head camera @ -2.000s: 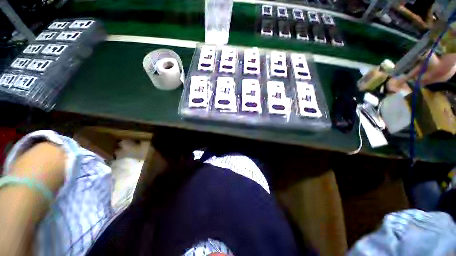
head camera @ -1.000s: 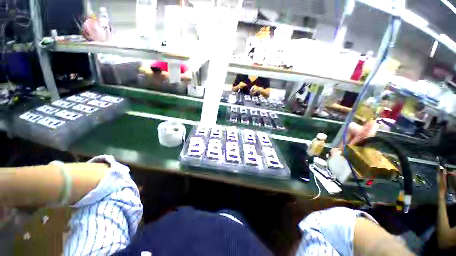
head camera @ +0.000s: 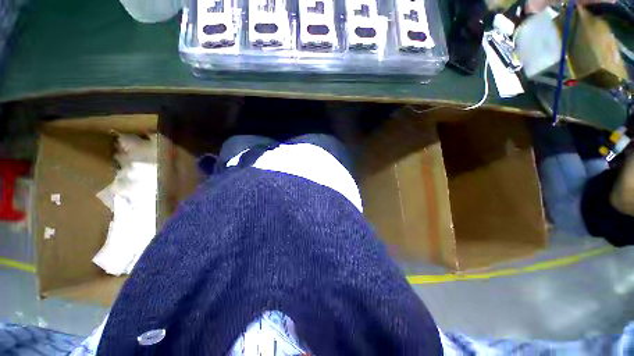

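Neither my left hand nor my right hand is in view; only striped sleeve parts show at the bottom left and bottom right edges. A clear plastic blister tray (head camera: 313, 62) lies on the green bench at the top, cut off by the picture's edge. Its front row holds several white product units (head camera: 318, 26) with dark ovals at their near ends and black print above. The label roll (head camera: 151, 8) is partly visible left of the tray, cut off at the top.
Under the bench, a carton (head camera: 73, 167) at left holds whitish backing paper (head camera: 132, 208). Another open carton (head camera: 493, 195) stands at right. A white cable (head camera: 486, 87), dark object (head camera: 467, 35) and brown box (head camera: 591, 49) lie right of the tray. A person's arm shows far right.
The view has tilted down from the line and shelves to my lap and the floor cartons. My forearms, seen bare before, have left the picture, leaving only sleeve parts.
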